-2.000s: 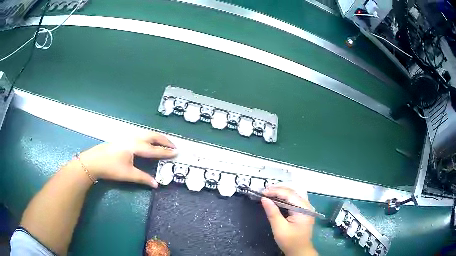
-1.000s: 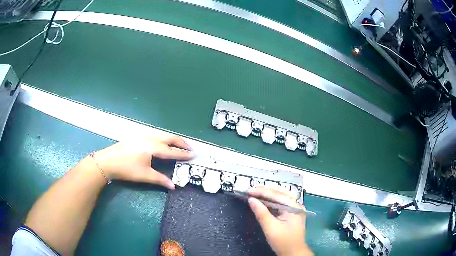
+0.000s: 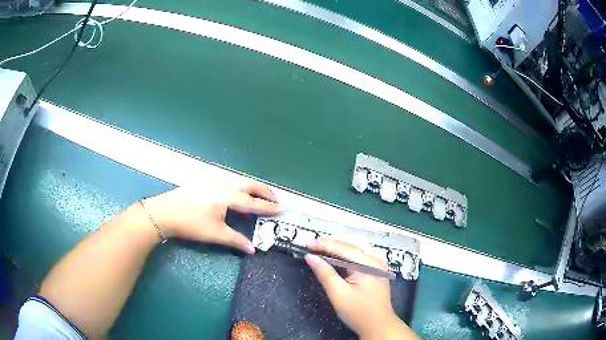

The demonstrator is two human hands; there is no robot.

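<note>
A grey carrier fixture (image 3: 335, 242) with a row of silver-white stations lies along the silver rail, at the upper edge of a black tray (image 3: 279, 285). My left hand (image 3: 212, 212) is at its left end, with thumb and fingers spread around that end. My right hand (image 3: 355, 285) holds metal tweezers (image 3: 362, 267) like a pen, lying across the front of the fixture, tips near its left-middle stations. My right fingers hide the middle stations. A small heap of copper parts (image 3: 246, 331) sits at the tray's lower left, cut by the picture's bottom edge.
A second fixture (image 3: 408, 192) lies on the green belt (image 3: 199, 86) beyond the rail. Another fixture (image 3: 490, 313) lies right of the tray. A white machine box (image 3: 14, 126) stands at left with a cable. Wired machines and a small metal clamp (image 3: 531, 288) are at right.
My right hand and tweezers have moved leftward along the fixture to stations nearer my left hand. The fixture on the belt has shifted right. The whole view has shifted somewhat.
</note>
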